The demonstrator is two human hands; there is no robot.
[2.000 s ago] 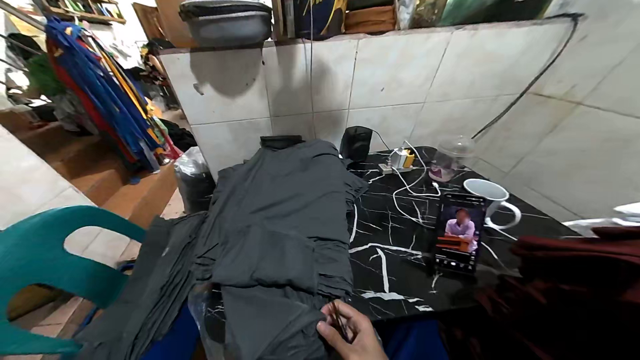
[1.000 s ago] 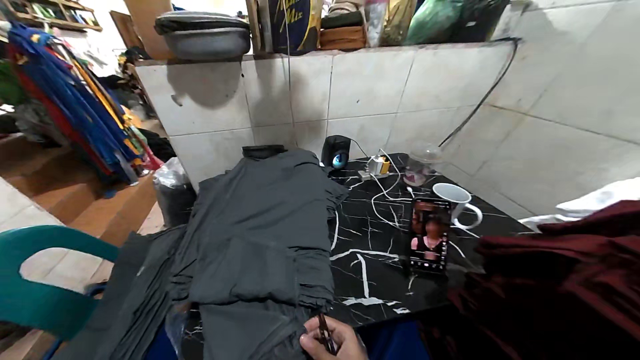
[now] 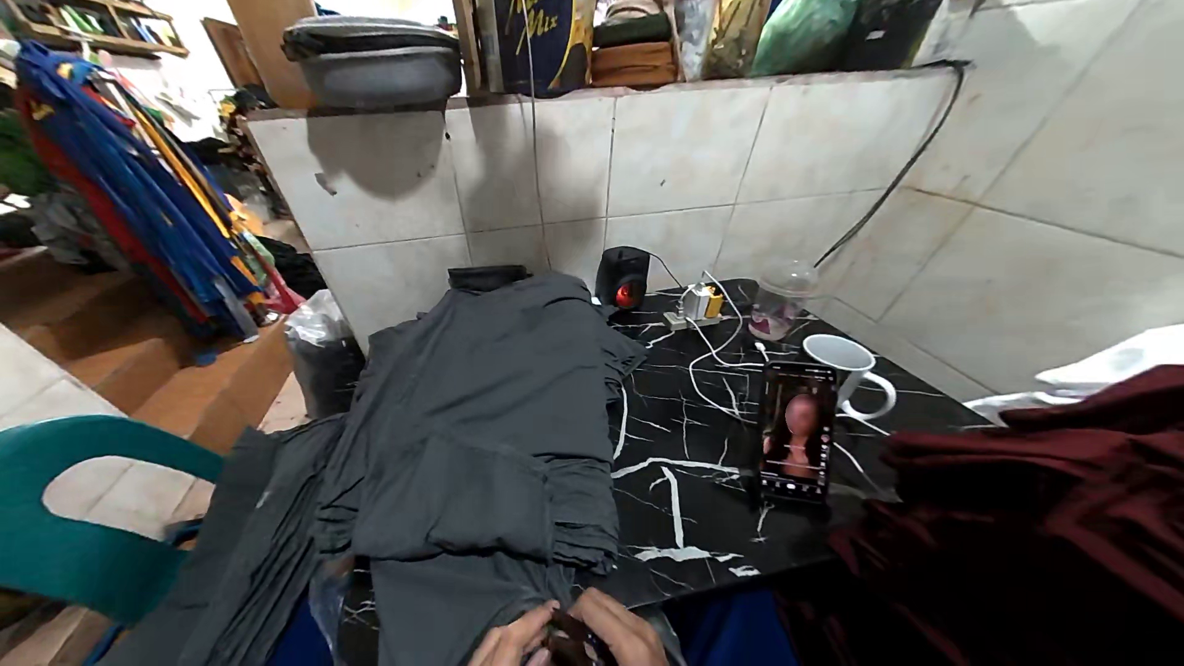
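Note:
At the bottom edge of the head view, my left hand and my right hand are close together around a small dark brown object, too blurred to name. The fingers of both hands touch it. Just beyond them, a thick stack of dark grey fabric garments lies on a black marble-patterned table, and one layer hangs down toward my left hand. More grey fabric drapes at the left. The lower parts of both hands are cut off by the frame.
A smartphone leans against a white mug. Behind are a plastic cup, a power strip with adapters and a small black speaker. Dark red fabric is piled at right; a green plastic chair stands left.
My left hand has come into view beside my right hand. Earlier only the right hand showed, holding a thin dark object at the edge of the grey fabric.

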